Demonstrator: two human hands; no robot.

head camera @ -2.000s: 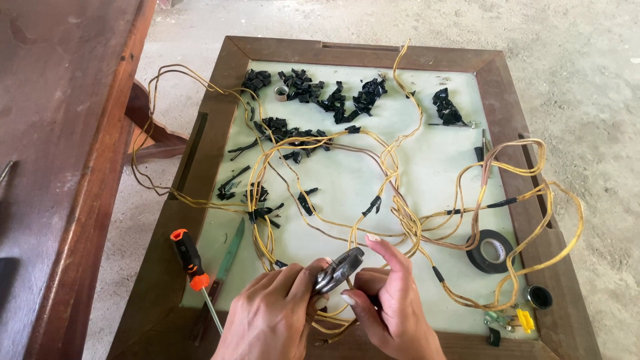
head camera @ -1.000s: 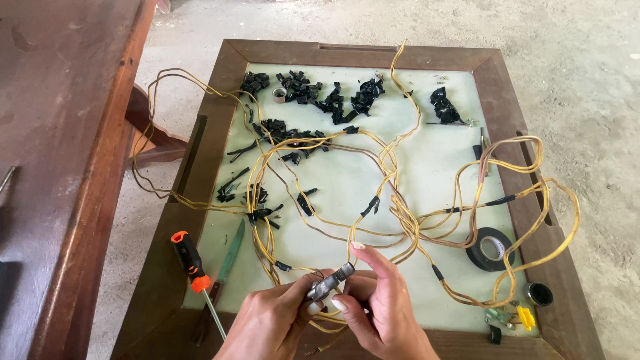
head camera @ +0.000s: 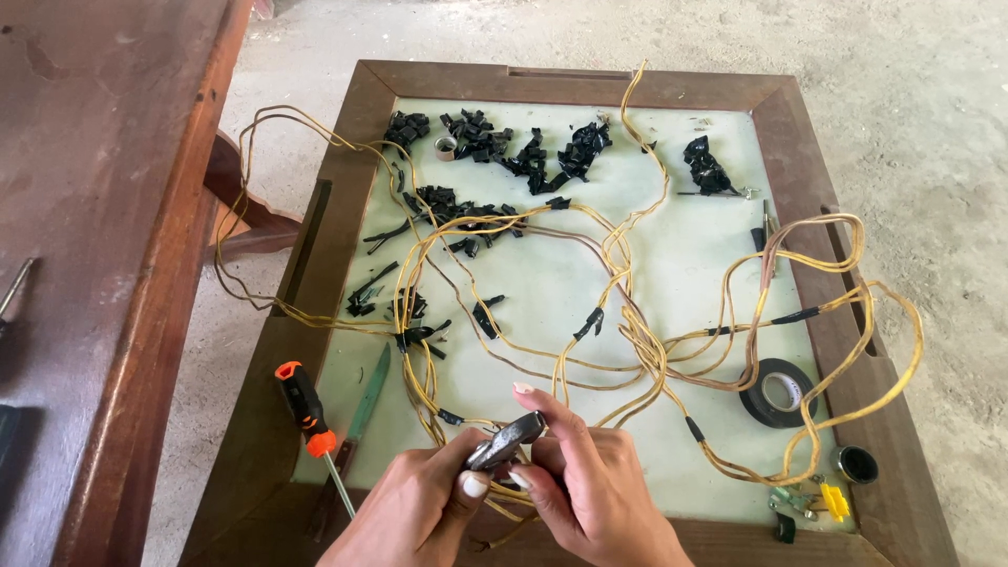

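Near the bottom middle, my left hand grips a dark metal tool, apparently pliers, whose head points up and right. My right hand is against the tool's right side, forefinger raised near its tip and thumb below; what lies between its fingers is hidden. Yellow electrical wires pass behind and under both hands and loop widely over the table. Black tape wraps mark several places on them. A wire end shows below the hands.
A wood-framed table bears black tape scraps, a roll of electrical tape, a knife, an orange-and-black screwdriver, a small dark cup and a yellow plastic piece. A brown wooden table stands at left.
The tool has tilted in my left hand, and its head shows broader than one second ago. My right hand stays close beside it. The wires on the table look much the same.
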